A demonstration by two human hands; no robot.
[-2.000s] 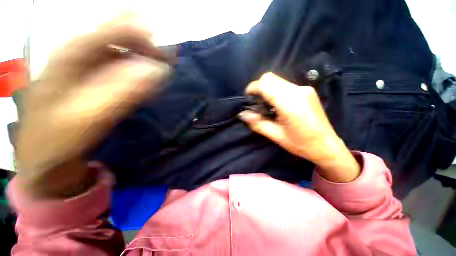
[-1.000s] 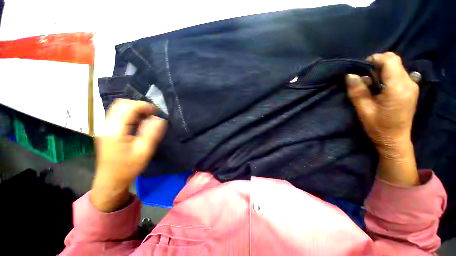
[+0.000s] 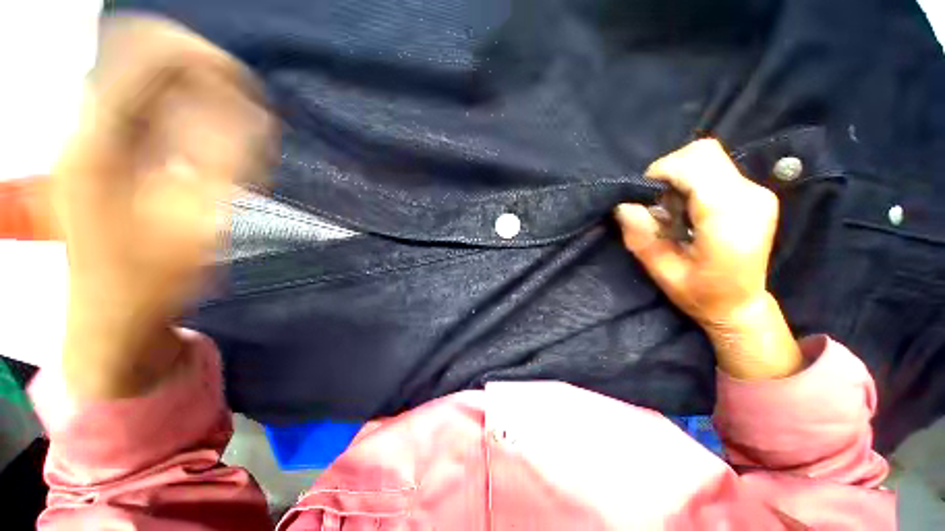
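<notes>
A dark denim garment (image 3: 435, 301) lies across in front of me, up to my body. Its button placket (image 3: 446, 223) runs sideways, with a round silvery button (image 3: 508, 225) on it. The placket parts at the left and shows pale lining (image 3: 280, 228). My right hand (image 3: 715, 244) is closed on the placket right of that button; something dark shows between the fingers, too unclear to name. My left hand (image 3: 155, 176) is strongly blurred at the left, in front of the garment's left part; its fingers and any hold are unclear.
More silvery buttons (image 3: 788, 168) and a seam lie right of my right hand. A white table with a red-orange strip (image 3: 26, 207) shows at the left. A blue crate (image 3: 311, 444) is below the garment, and something green (image 3: 12, 394) is at the lower left.
The garment now fills more of the view, and its placket is drawn out sideways with the pale lining showing. My left hand is higher and further left; my right hand is lower and further left.
</notes>
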